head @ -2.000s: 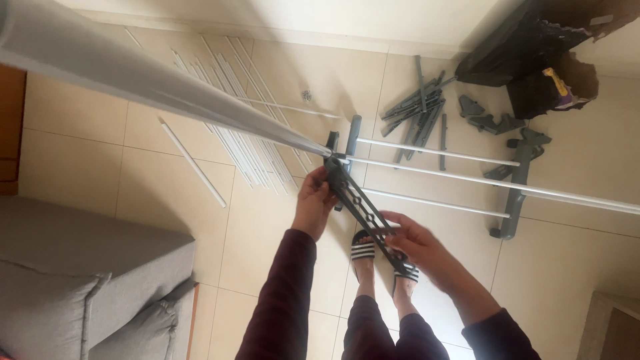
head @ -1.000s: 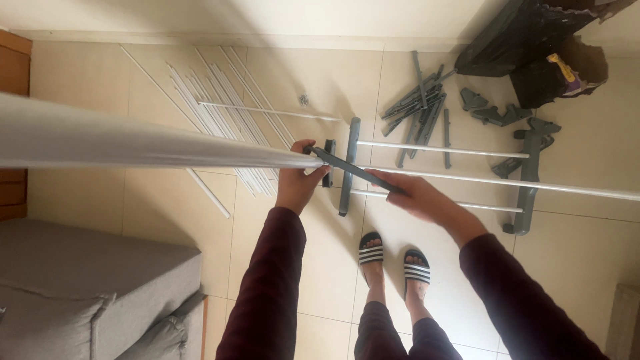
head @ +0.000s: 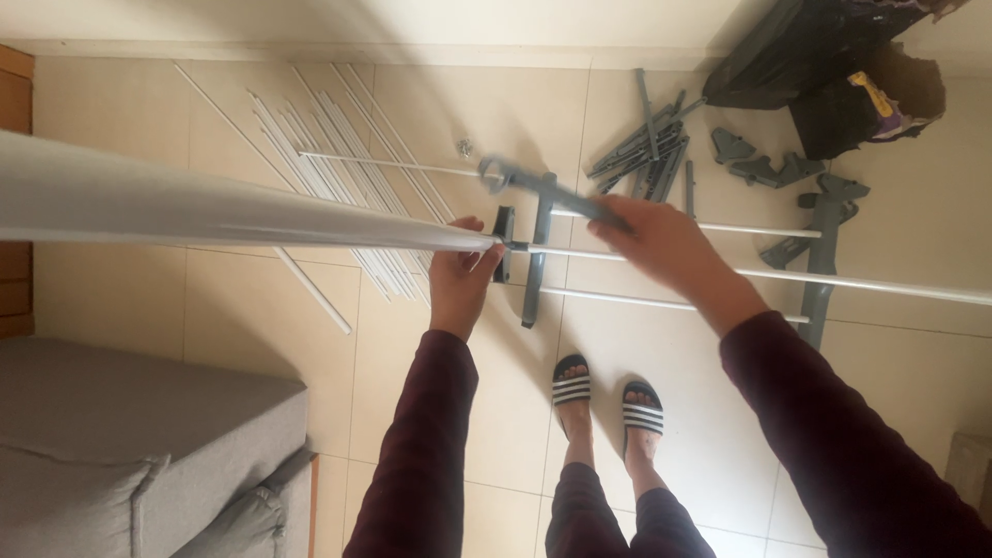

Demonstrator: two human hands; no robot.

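Observation:
My left hand (head: pixel 465 283) grips the end of a thick white tube (head: pixel 232 213) that runs in large from the left edge, at a small dark connector joined to another white tube (head: pixel 868 287) going right. My right hand (head: pixel 659 240) holds one end of a grey plastic bracket (head: pixel 558 194), blurred, its ring-shaped end up and left, apart from the tube. A short dark plastic piece (head: pixel 504 244) stands beside my left fingertips. Lower down, a frame has a grey crossbar (head: pixel 536 271) and a grey end part (head: pixel 823 263), linked by thin white rods (head: pixel 620 296).
Many thin white rods (head: pixel 349 194) lie on the tiled floor at left, with small metal hardware (head: pixel 464 148) nearby. Grey plastic bars (head: pixel 659 147) and grey brackets (head: pixel 775 169) lie at right, below a torn black box (head: pixel 829 116). A grey sofa (head: pixel 155 403) is lower left.
The grey bracket was across the tube joint between both hands; now only my right hand holds it, raised away from the joint. My left hand stays at the tube end.

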